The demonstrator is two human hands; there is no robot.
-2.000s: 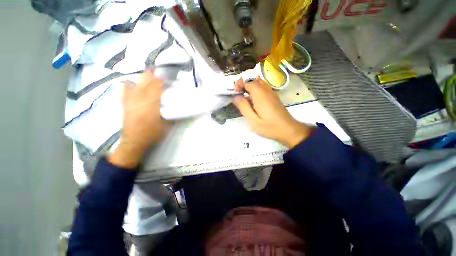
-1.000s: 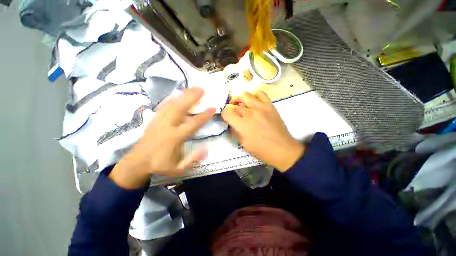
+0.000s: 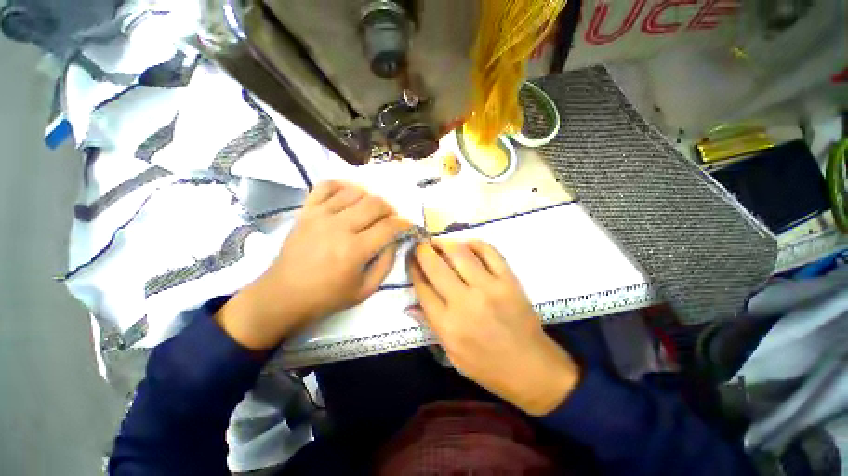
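Note:
White fabric (image 3: 200,209) with dark edges and grey strips lies bunched on the table, left of and below the machine head. My left hand (image 3: 330,256) rests on it with bent fingers and pinches a small dark grey fabric edge (image 3: 409,238) between thumb and fingers. My right hand (image 3: 479,307) holds the same edge from the right, fingertips nearly touching the left ones. The presser foot area of the sewing machine (image 3: 400,125) is just above my hands, with bright glare on the plate. The needle itself cannot be made out.
White-rimmed scissors (image 3: 536,113) lie right of the needle area, partly behind yellow threads (image 3: 507,70). A grey ribbed panel (image 3: 642,177) lies further right. A yellow packet (image 3: 735,144) and a dark flat object (image 3: 776,186) are at far right. A ruler strip (image 3: 595,299) runs along the front edge.
My left hand has come down onto the fabric and closed on its edge beside my right hand. My right hand has moved lower, nearer the table's front edge. The camera view has shifted.

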